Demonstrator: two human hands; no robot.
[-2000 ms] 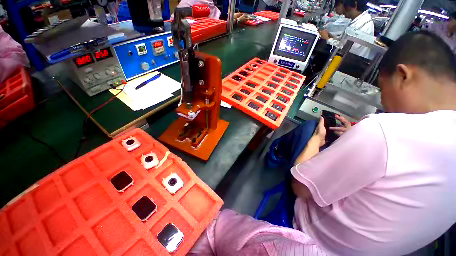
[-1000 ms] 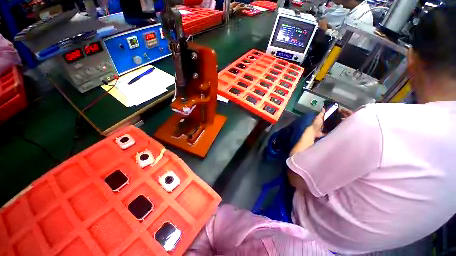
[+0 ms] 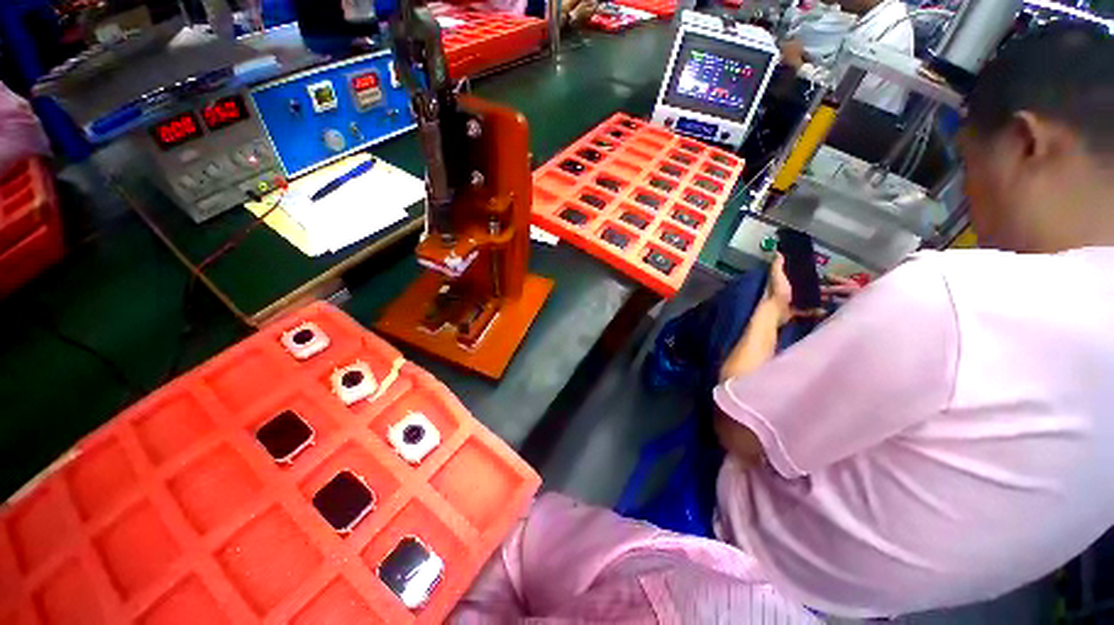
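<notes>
An orange-red turnover tray [image 3: 171,433] lies close in front at the lower left, tilted in view. Three smartwatch units back up, white with round dark centres, sit in its pockets towards the right edge; one is this unit [image 3: 414,436]. Three units screen up with dark square faces lie beside them, one of them here [image 3: 343,502]; the nearest one [image 3: 411,571] shows a bright reflection. A thin pale strip [image 3: 389,379] lies by the middle white unit. Neither of my hands is in view; a pink sleeve or smock shows at the bottom.
An orange toggle press fixture [image 3: 498,244] stands beyond the tray. Behind are a power supply [image 3: 220,159], a blue instrument [image 3: 330,120], paper with a pen [image 3: 343,178], a fuller tray [image 3: 635,202] and a monitor [image 3: 718,83]. A seated person [image 3: 880,403] at right holds a phone [image 3: 799,269].
The camera view has shifted slightly, moving the scene a little left from the oldest frame. The neighbour's phone and head have changed position. The units in the near tray have not moved.
</notes>
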